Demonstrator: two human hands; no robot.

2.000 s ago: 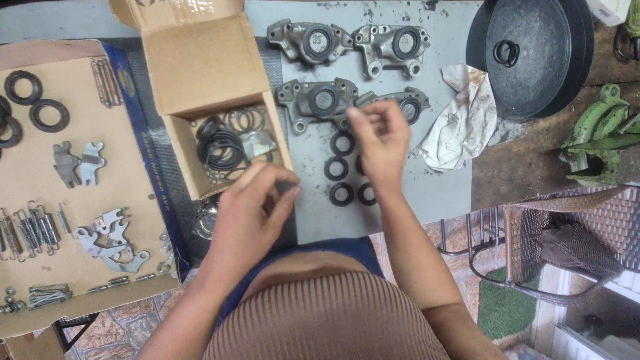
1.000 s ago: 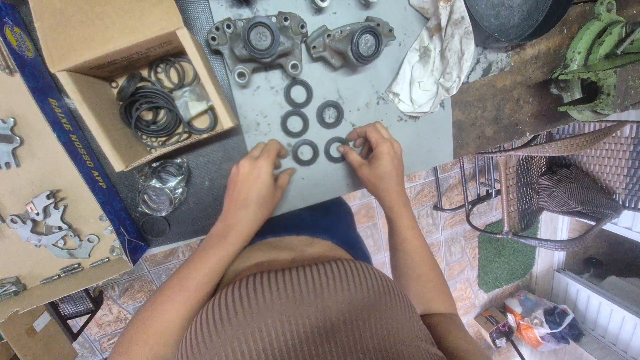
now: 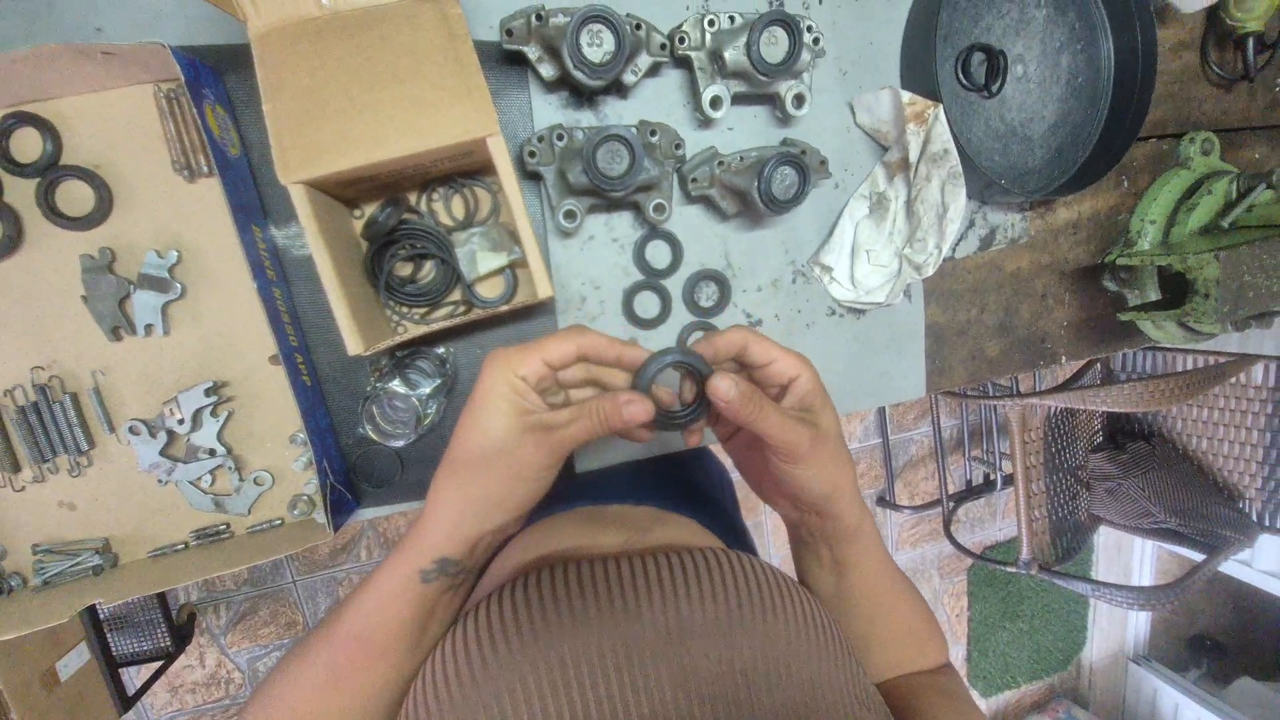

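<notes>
My left hand (image 3: pixel 575 390) and my right hand (image 3: pixel 765 400) pinch a black rubber ring seal (image 3: pixel 648 372) from both sides, above the front edge of the grey sheet. A second ring seems to lie against it in my fingers. Just beyond, more ring seals (image 3: pixel 658 254) lie flat on the sheet, one partly hidden behind my right fingers. Several cast metal brake caliper bodies (image 3: pixel 612 160) with black-rimmed round openings stand in two rows farther back. Left of them an open cardboard box (image 3: pixel 420 338) holds black rings and a small clear bag (image 3: pixel 487 250).
A clear bag of rings (image 3: pixel 405 395) lies before the box. The cardboard tray (image 3: pixel 300 400) at left holds springs (image 3: pixel 50 425), metal plates (image 3: pixel 190 440) and rings. At right are a stained cloth (image 3: pixel 890 200), a round black pan (image 3: pixel 1040 110), a green vise (image 3: pixel 1180 245) and a wicker chair (image 3: pixel 1050 480).
My hands were apart over the sheet; now they meet and hold a ring seal. One second ago my right hand was at a ring in the front row. The view has shifted.
</notes>
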